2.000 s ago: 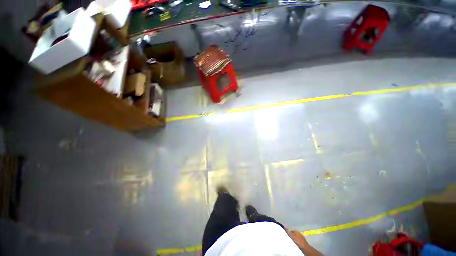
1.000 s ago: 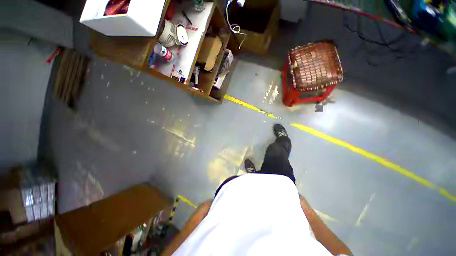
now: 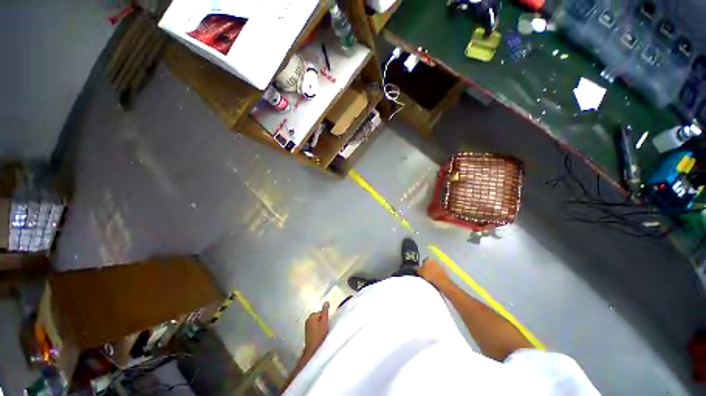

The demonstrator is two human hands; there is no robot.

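Note:
No hand is seen working on anything. My left hand (image 3: 316,323) hangs low beside the white shirt, small and blurred; its fingers are hard to make out. My right hand (image 3: 431,272) is near the shirt's front, above the shoes, partly merged with the dark trousers; whether it holds anything cannot be told. Nearest in front stands a red stool with a brown woven seat cover (image 3: 484,188), beside the green-matted bench (image 3: 511,85), out of touch of both hands.
A wooden shelf (image 3: 209,81) at upper left bears a white box (image 3: 271,35) with red contents. Another wooden cabinet (image 3: 139,298) stands lower left. The bench holds a yellow piece (image 3: 483,45) and a blue device (image 3: 675,178). Cables hang below its edge.
The view has turned and moved towards the bench and stool. More of the bench top shows. Both hands now show beside the shirt, where mostly forearms showed before.

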